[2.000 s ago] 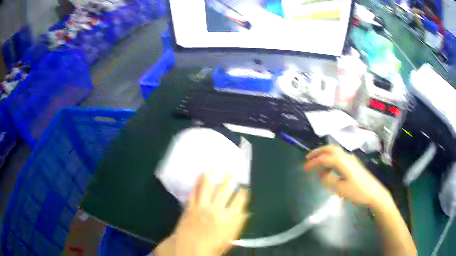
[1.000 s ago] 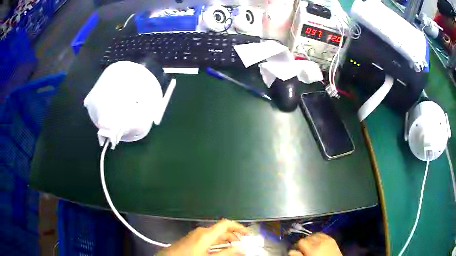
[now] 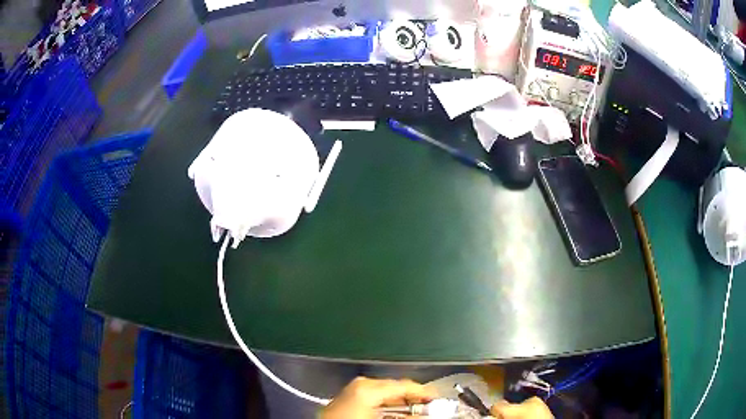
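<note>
The white security camera (image 3: pixel 260 173) stands on the green bench top at the left, with a white antenna (image 3: pixel 324 176) at its right side. Its white pigtail cable (image 3: pixel 232 323) runs over the bench's front edge to my hands. My left hand (image 3: pixel 372 399) is at the bottom of the picture, closed around the cable's end. White connectors (image 3: pixel 442 407) and a black plug (image 3: pixel 471 398) show between my hands. My right hand (image 3: pixel 522 408) is at the bottom edge, partly cut off, with its fingers at the connectors.
A keyboard (image 3: pixel 327 90), blue parts tray (image 3: pixel 321 44) and round white units (image 3: pixel 446 38) lie at the back. A pen (image 3: pixel 439 146), mouse (image 3: pixel 514 160), phone (image 3: pixel 579 209) and power supply (image 3: pixel 563 65) are at the right. A blue crate (image 3: pixel 61 270) stands left. Another camera (image 3: pixel 726 214) is far right.
My hands have left the camera and come down to the cable's end below the bench edge. The camera now stands at the left with its cable toward me. The view has shifted slightly.
</note>
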